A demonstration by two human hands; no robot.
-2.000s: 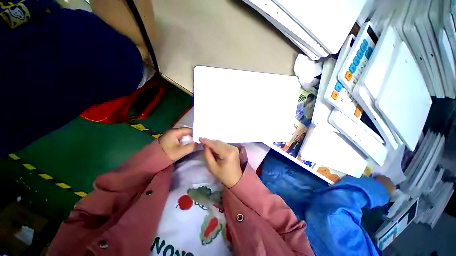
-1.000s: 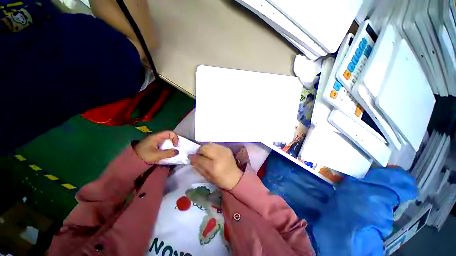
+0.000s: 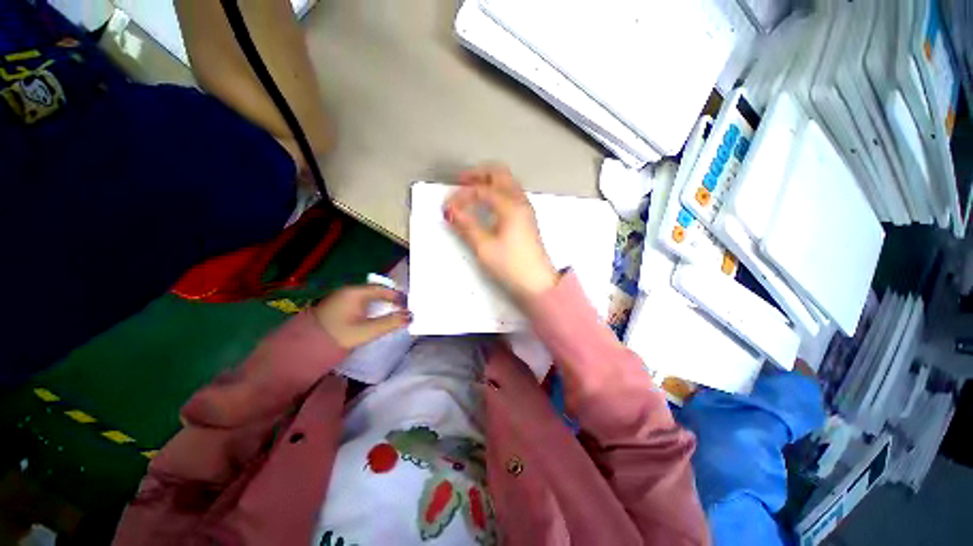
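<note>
A white tablet unit (image 3: 571,229) lies flat, plain face up, in front of me, on my lap and the bench edge. My right hand (image 3: 504,229) is over its upper left part, thumb and fingertips close together; whether a sticker is between them is too small to tell. My left hand (image 3: 363,317) is at the unit's lower left edge, holding a small white sticker sheet (image 3: 382,282), which is mostly hidden by the fingers.
Stacked white units (image 3: 608,64) are at the far side of the beige bench (image 3: 373,96). More units (image 3: 816,229) lean at the right, beside crumpled white paper (image 3: 626,186). A coworker in dark blue (image 3: 139,213) is at the left, and a blue sleeve (image 3: 747,427) at the right.
My right hand has left the sticker sheet and moved up over the unit. My left hand keeps the sheet and is now by the unit's left edge. The view has shifted slightly.
</note>
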